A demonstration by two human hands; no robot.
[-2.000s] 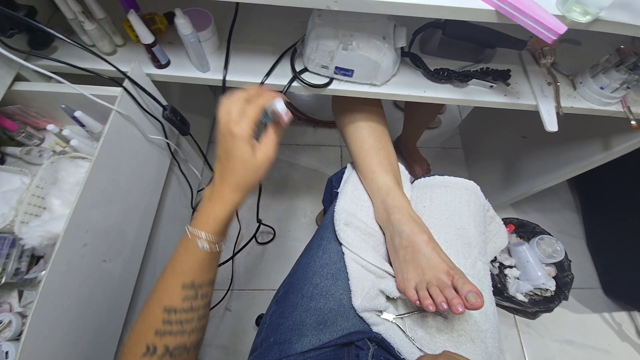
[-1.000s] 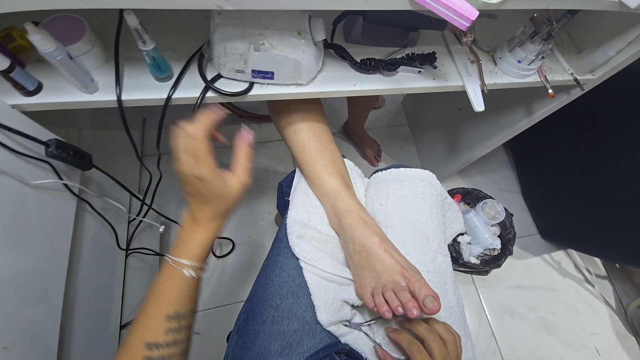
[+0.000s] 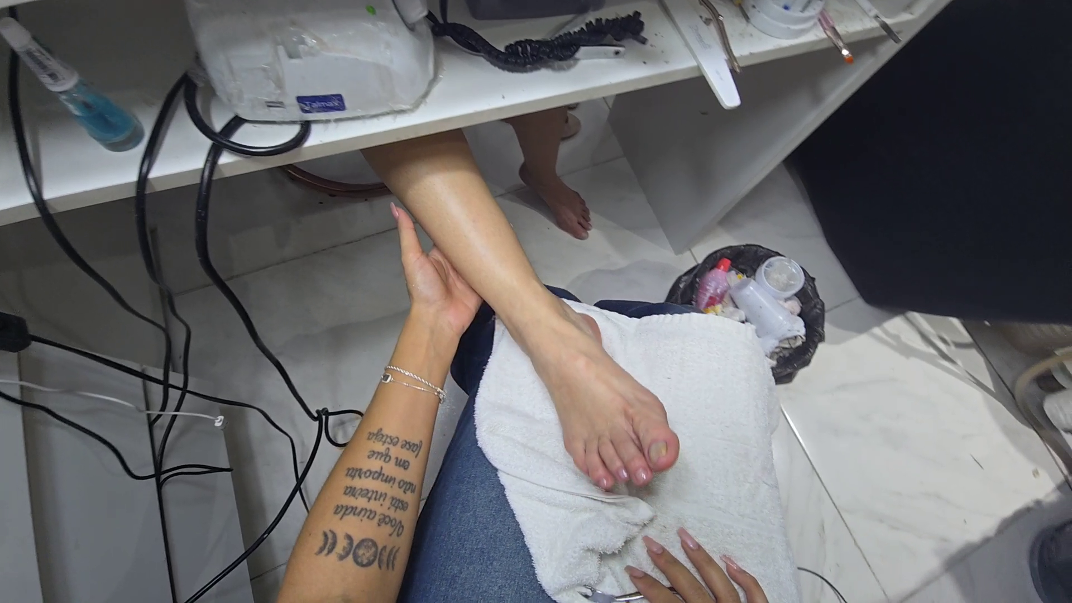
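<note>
Another person's bare foot (image 3: 607,410) rests on a folded white towel (image 3: 712,360) over my denim-covered lap. My left hand (image 3: 435,280) is under that person's lower leg (image 3: 469,209), palm up with the thumb apart, against the calf near the ankle. At the bottom edge, my right hand (image 3: 691,569) lies on the towel below the toes, fingers spread, palm out of frame. Beside its fingers a metal tool (image 3: 615,596) shows only in part; whether the hand grips it I cannot tell.
Above the leg runs a white shelf (image 3: 536,96) with a white machine (image 3: 310,59), a bottle of blue liquid (image 3: 105,113), a black braided cord (image 3: 536,50) and a nail file (image 3: 703,59). Black cables (image 3: 222,260) hang at left. A lined waste bin (image 3: 800,352) stands right of the towel.
My left hand has come down from near the shelf to the lower leg; two seconds ago it held a small item. The blue bottle stands on the shelf. The view has shifted closer.
</note>
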